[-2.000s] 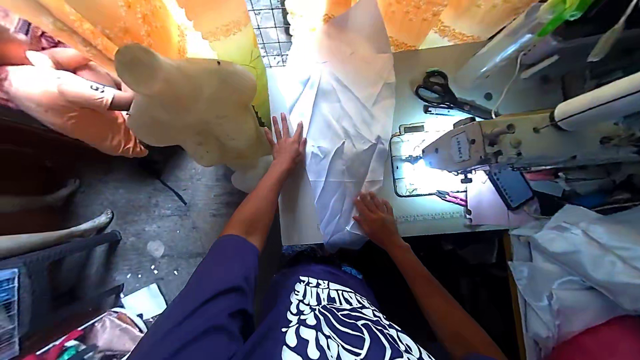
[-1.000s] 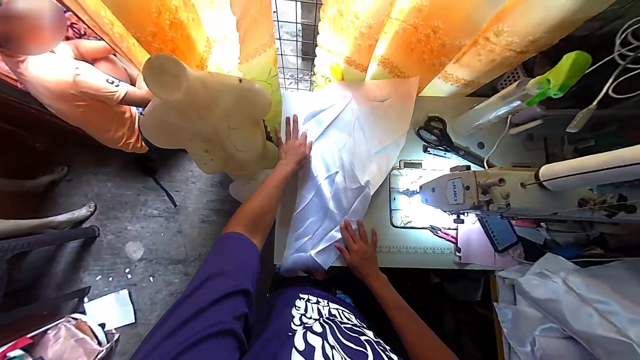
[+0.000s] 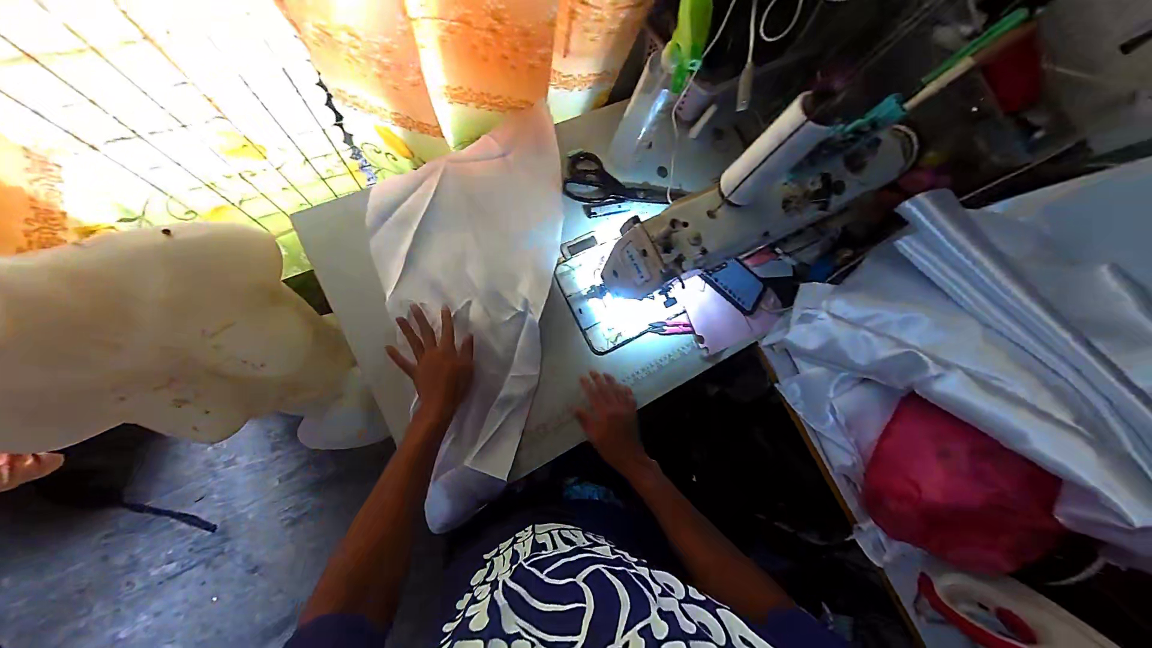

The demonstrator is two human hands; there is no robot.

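Observation:
A creased piece of white fabric (image 3: 477,243) lies lengthwise on the sewing table (image 3: 346,261), its near end hanging over the front edge. My left hand (image 3: 439,364) rests flat on the fabric's lower left part with its fingers spread, gripping nothing. To the right of the fabric, my right hand (image 3: 612,414) lies on the bare tabletop near the front edge, its fingers slightly apart and holding nothing. Right of the fabric stands a sewing machine (image 3: 693,238) with its lamp lit over the needle plate. Black-handled scissors (image 3: 598,180) lie behind the machine head.
A dress form (image 3: 171,333) stands against the table's left side. Shiny white fabric (image 3: 972,333) and a red cloth (image 3: 958,486) are heaped at the right. A clear bottle with a green top (image 3: 643,99) stands at the back. Part of another person's hand (image 3: 31,470) shows at the far left.
The view has turned and come closer. My right hand, at the fabric's near right edge two seconds ago, now lies on the tabletop apart from it. My left hand is lower along the fabric.

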